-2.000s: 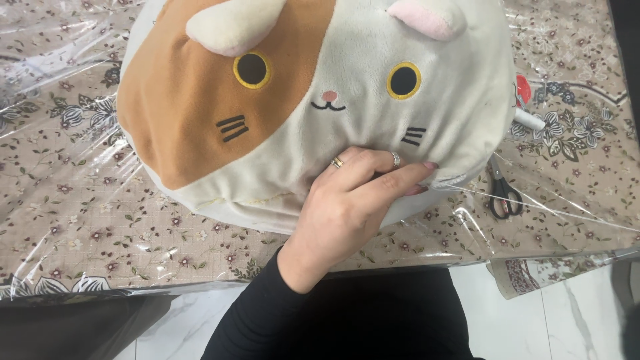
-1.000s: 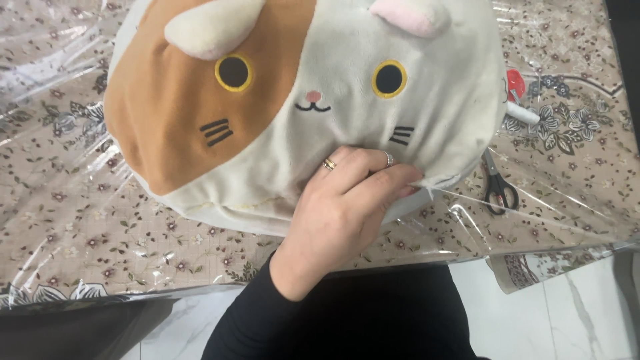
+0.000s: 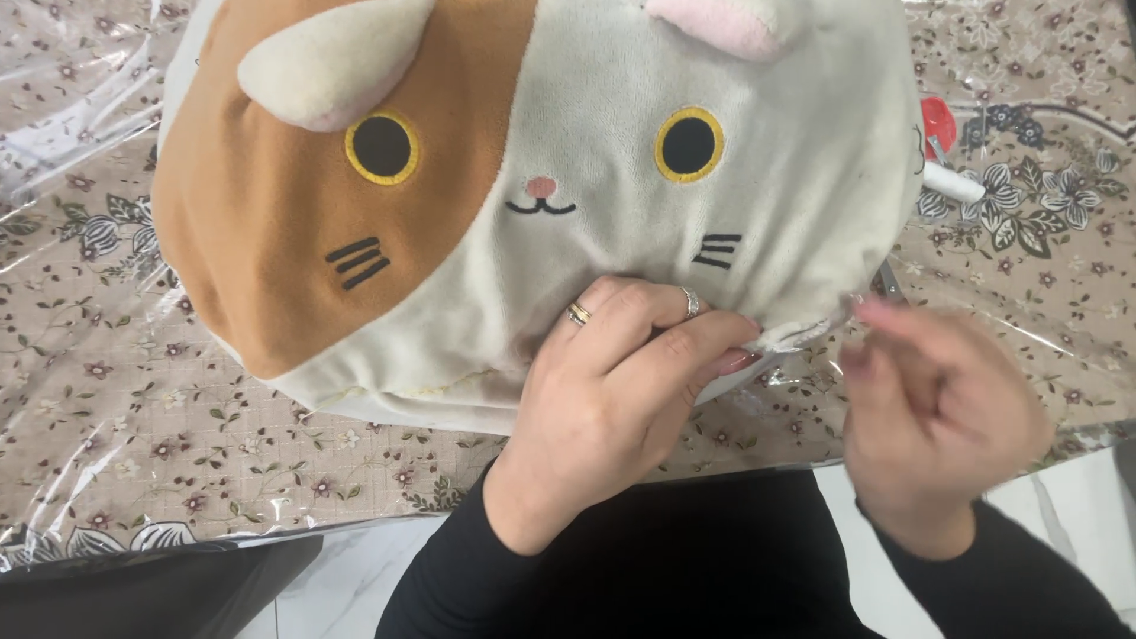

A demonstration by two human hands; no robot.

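A large plush cat cushion [image 3: 612, 115], white with an orange-brown patch, lies on the table, face up. My left hand [image 3: 612, 382], wearing rings, pinches the fabric at its lower right edge, beside an open seam [image 3: 794, 337]. My right hand [image 3: 932, 408] is blurred, just right of that seam, its thumb and fingertips close together; whether a needle or thread is between them cannot be seen. Yellowish stitches [image 3: 453, 383] run along the lower edge at the left. Behind the cushion's right side, a pair of scissors [image 3: 888, 282] shows only in part.
A white thread spool [image 3: 954, 182] and a red round object [image 3: 937, 126] lie at the cushion's right. A floral tablecloth [image 3: 355, 470] under clear plastic covers the table, whose front edge runs close to my forearms. A dark chair part [image 3: 160, 590] is at the lower left.
My right hand has come into view at the right seam; before, only a taut thread ran off to the right there. My left hand still grips the cushion's edge.
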